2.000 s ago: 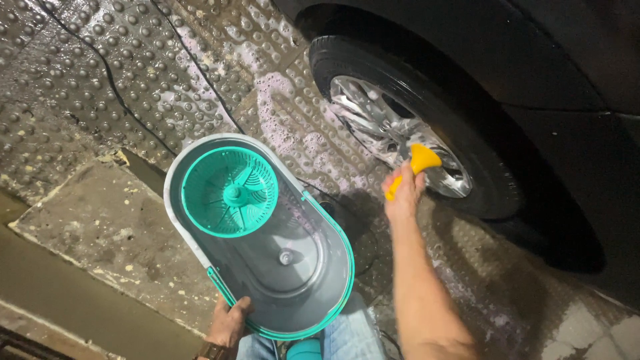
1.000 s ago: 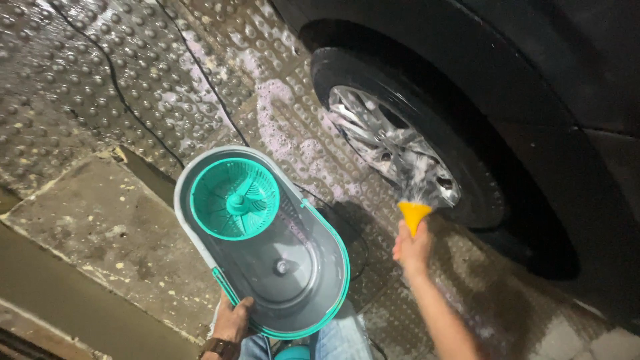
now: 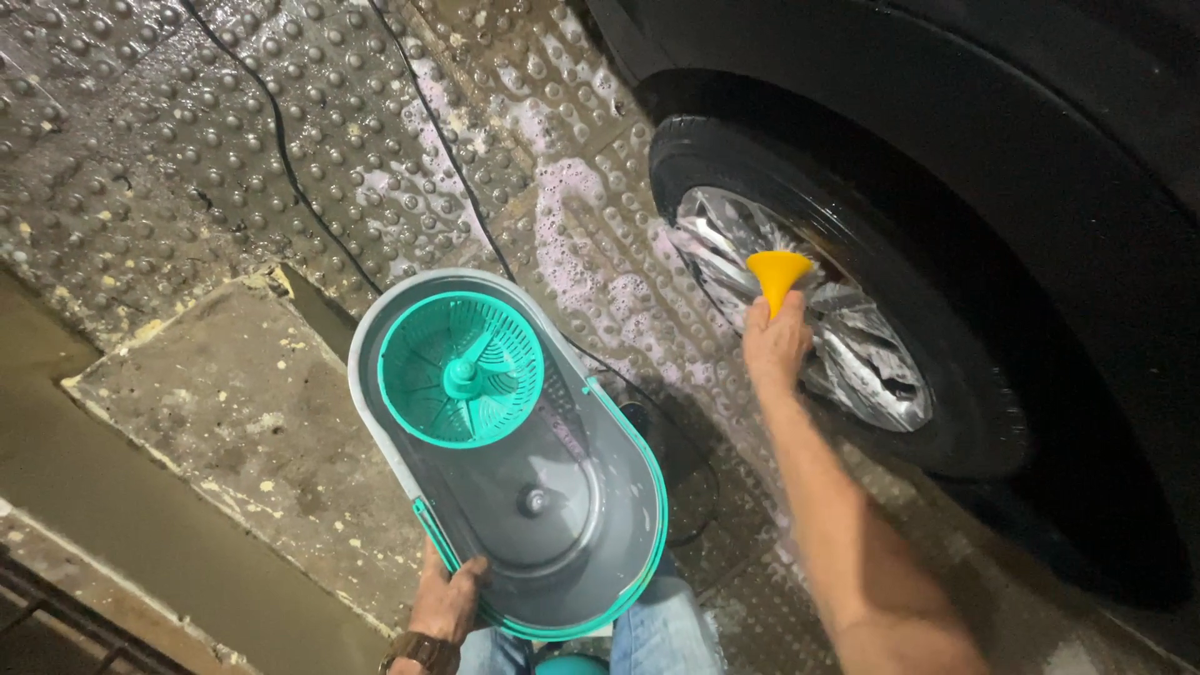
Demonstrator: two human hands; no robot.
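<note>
My right hand (image 3: 778, 347) grips a yellow brush (image 3: 778, 268) by its handle, with the flared head against the spokes of a silver wheel rim (image 3: 867, 370). White suds lie on the rim, inside a black tire (image 3: 975, 422). My left hand (image 3: 450, 592) holds the near left edge of a grey mop bucket (image 3: 539, 469), thumb inside the rim and fingers hidden beneath. A teal spin basket (image 3: 459, 370) sits in the bucket's far end. Some liquid shows in the bucket's bottom.
A dark car body (image 3: 937, 84) stands at the right. Wet studded floor tiles (image 3: 309, 103) carry pinkish foam (image 3: 572, 225) and black cables (image 3: 281, 141). A worn concrete step (image 3: 253, 403) lies left of the bucket. Jeans-clad knees (image 3: 656, 623) are below the bucket.
My right hand has moved the brush from the rim's lower part up to its upper left part since one second ago. My left hand keeps its hold on the bucket.
</note>
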